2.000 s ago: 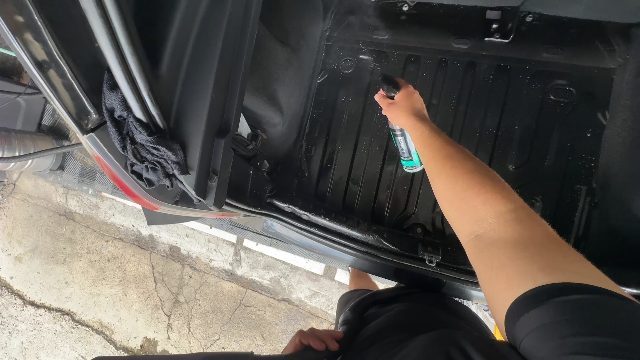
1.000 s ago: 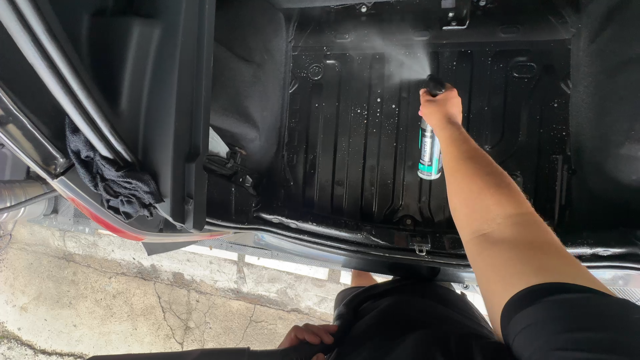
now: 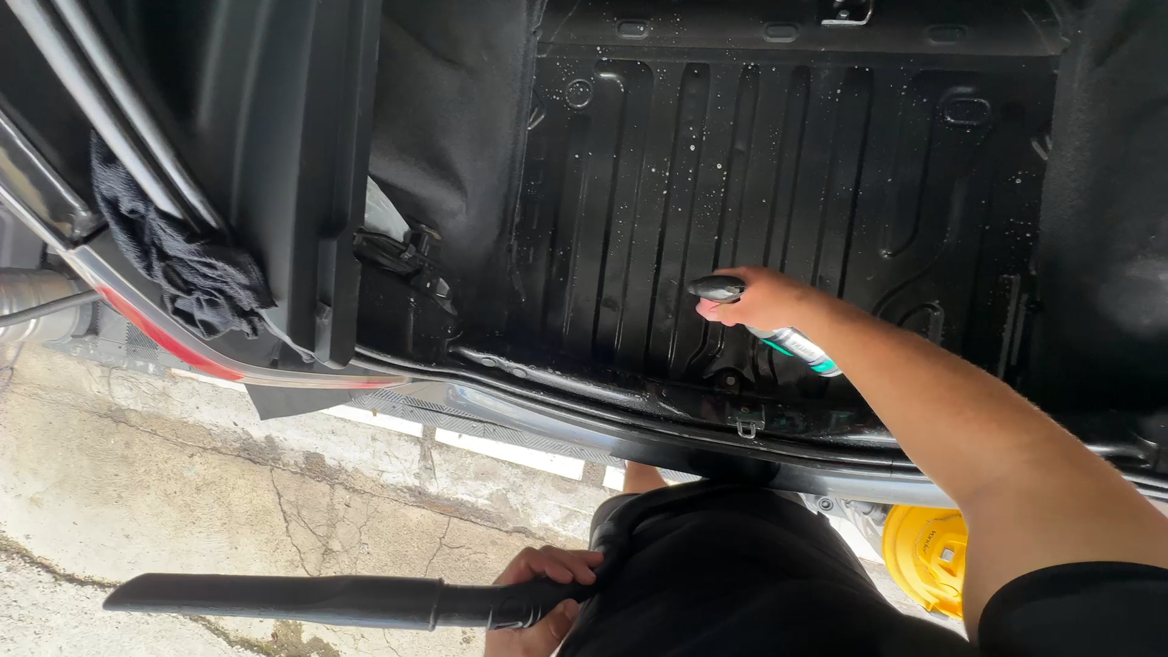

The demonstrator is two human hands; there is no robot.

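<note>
My right hand (image 3: 762, 297) is closed around a spray can (image 3: 798, 349) with a black trigger top (image 3: 716, 288), over the lower part of the ribbed black metal trunk floor (image 3: 730, 182) of a car. White droplets are scattered over the floor. Low in the view, my left hand (image 3: 547, 584) grips the black plastic crevice nozzle (image 3: 292, 598) of a vacuum hose, which points left above the concrete. The hose runs up against my black clothing. Part of the can is hidden behind my right hand and forearm.
A dark cloth (image 3: 187, 255) hangs at the left below two metal rods (image 3: 119, 109). The trunk sill (image 3: 639, 411) with its latch striker (image 3: 747, 425) crosses the view. A red tail light (image 3: 164, 333) lies left, and a yellow round machine part (image 3: 926, 557) is at the lower right. The concrete ground (image 3: 182, 474) is cracked.
My right hand with the can has moved down toward the sill. The spray mist seen one second ago is gone. The nozzle in my left hand has come into view.
</note>
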